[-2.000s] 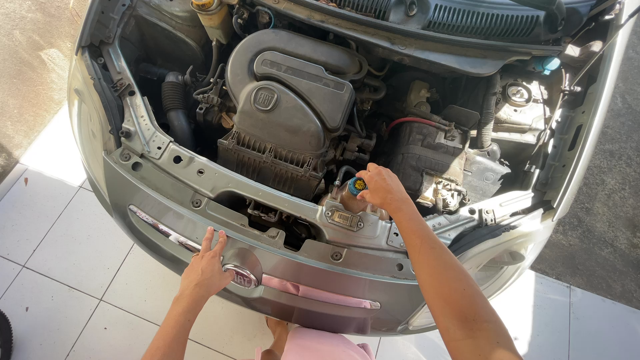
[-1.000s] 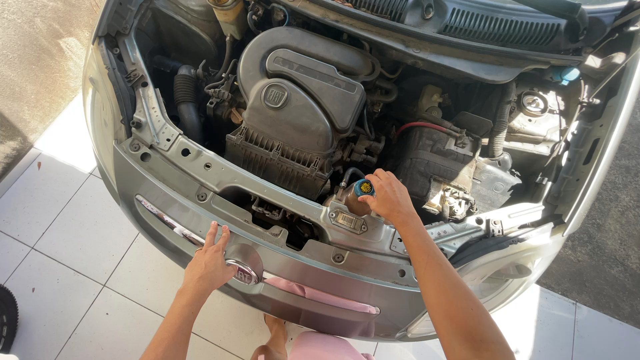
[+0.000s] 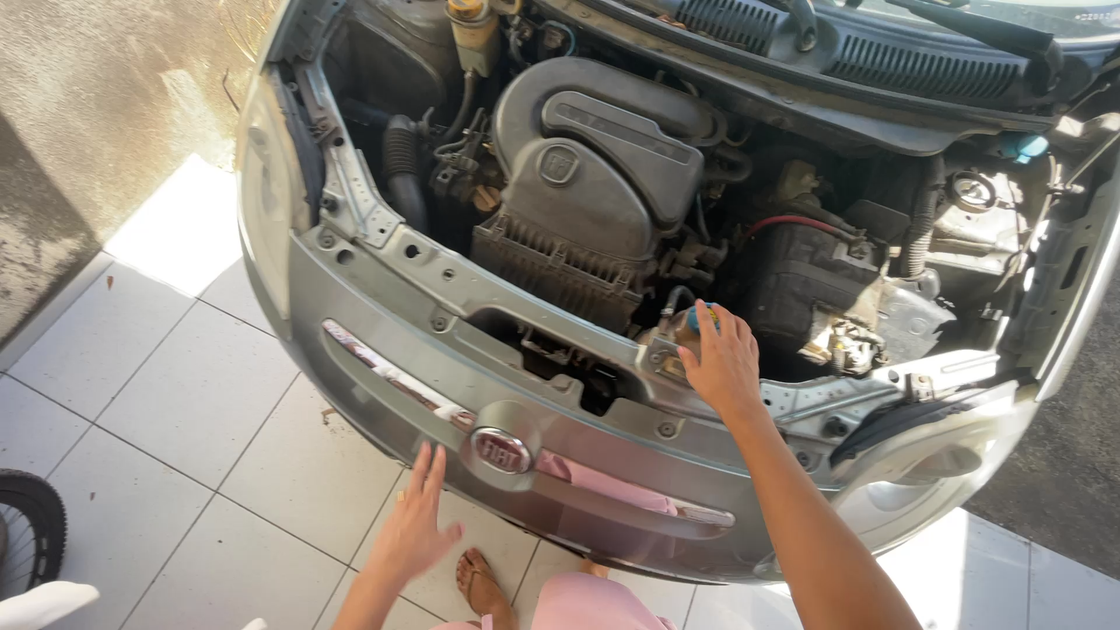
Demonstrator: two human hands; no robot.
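My right hand [image 3: 724,357] rests with its fingers at the blue cap [image 3: 703,317] of the coolant reservoir, just behind the front crossmember [image 3: 525,286]; whether the fingers grip the cap is hard to tell. My left hand [image 3: 418,518], with a ring on one finger, is held with its fingers apart over the tiled floor near the front of the Fiat's grey bumper [image 3: 385,398], holding nothing. The round Fiat badge [image 3: 500,451] lies to the right of this hand. Behind the crossmember sits the black air filter housing [image 3: 604,188].
The battery [image 3: 809,271], with a red cable, is right of the reservoir. A yellow-capped fluid reservoir [image 3: 473,39] stands at the back left. The headlight [image 3: 927,468] lies beyond my right forearm. A bicycle wheel [image 3: 52,525] stands on the tiles at the lower left.
My left hand has come off the top of the bumper beside the badge and moved down and left, toward me. My right hand stays at the blue cap, its fingers less closed round it.
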